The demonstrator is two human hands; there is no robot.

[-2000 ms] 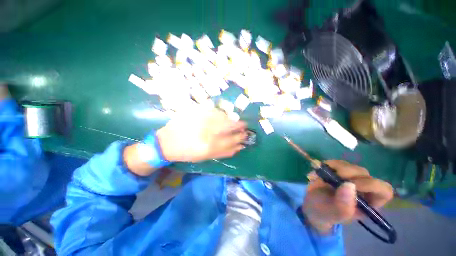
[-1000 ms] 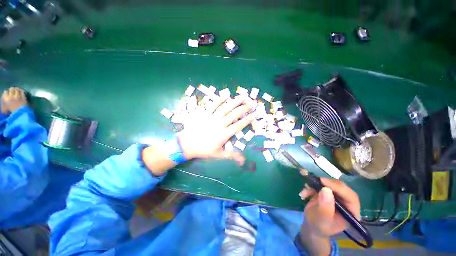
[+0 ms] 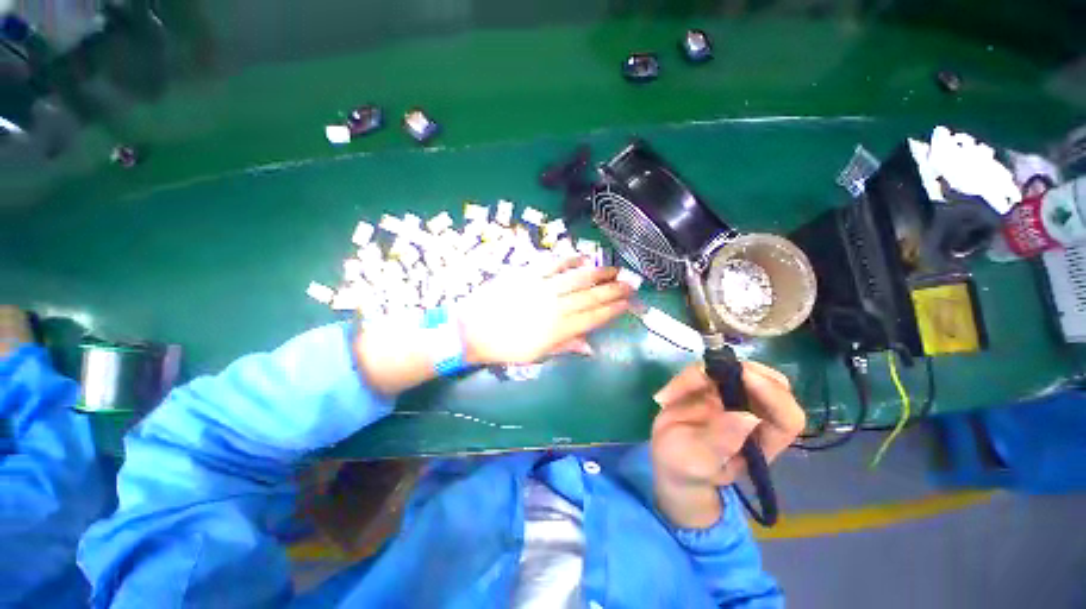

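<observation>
My right hand (image 3: 721,434) holds the soldering iron (image 3: 724,371) by its black handle, with its shaft pointing up beside the tip cleaner pot (image 3: 762,286). My left hand (image 3: 536,312), with a blue wrist strap (image 3: 443,341), lies palm down with fingers spread over the right part of the pile of pouch cells (image 3: 411,256). Its fingertips reach near the white-and-metal strip (image 3: 673,330). What lies under my left hand is hidden. No device unit shows in either hand.
A fume fan (image 3: 643,220) stands behind the pot. A black soldering station (image 3: 863,280) and a red-labelled bottle (image 3: 1038,224) are at right. Device units (image 3: 641,66) are spaced along the far bench. A solder spool (image 3: 119,377) and another person's sleeve (image 3: 48,452) are at left.
The view has swung to the right. The iron has moved from over the bench to beside the pot. My left hand held a dark unit, then opened, and now lies at the pile's right side.
</observation>
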